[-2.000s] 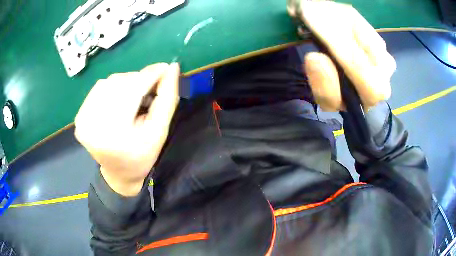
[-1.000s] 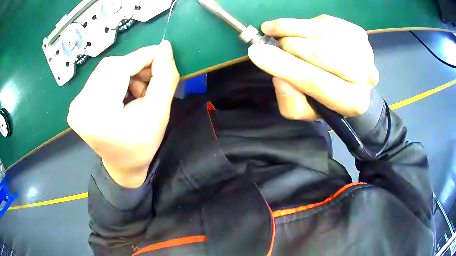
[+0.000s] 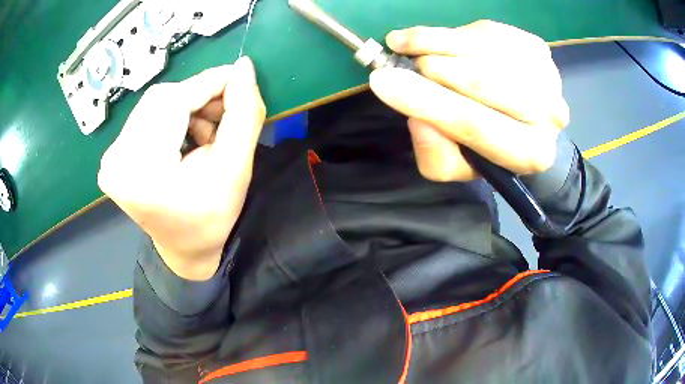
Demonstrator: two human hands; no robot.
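Observation:
My right hand (image 3: pixel 481 97) holds a soldering iron (image 3: pixel 336 28) like a pen. Its silver barrel points up and left over the green mat, and its black handle runs back past my wrist. My left hand (image 3: pixel 184 161) pinches a thin silvery solder wire (image 3: pixel 246 31) between thumb and fingertip; the wire runs up to the top edge. A silver-white bracket assembly (image 3: pixel 128 56) with round discs, holes and a wavy edge lies on the mat at the upper left, cut off by the top edge. The iron's tip lies close to the top edge, apart from the bracket.
The green mat (image 3: pixel 315 71) has a brown front edge curving across the view. A round black-rimmed white part (image 3: pixel 6 192) is at the far left edge. A dark object (image 3: pixel 671 16) is at the top right corner. A blue item (image 3: pixel 291 127) shows below the bench edge.
Since the first frame, the iron has swung into view pointing up-left, and my right hand has moved left. My left hand has moved slightly left and the wire is now visible. The bracket appears slightly further left.

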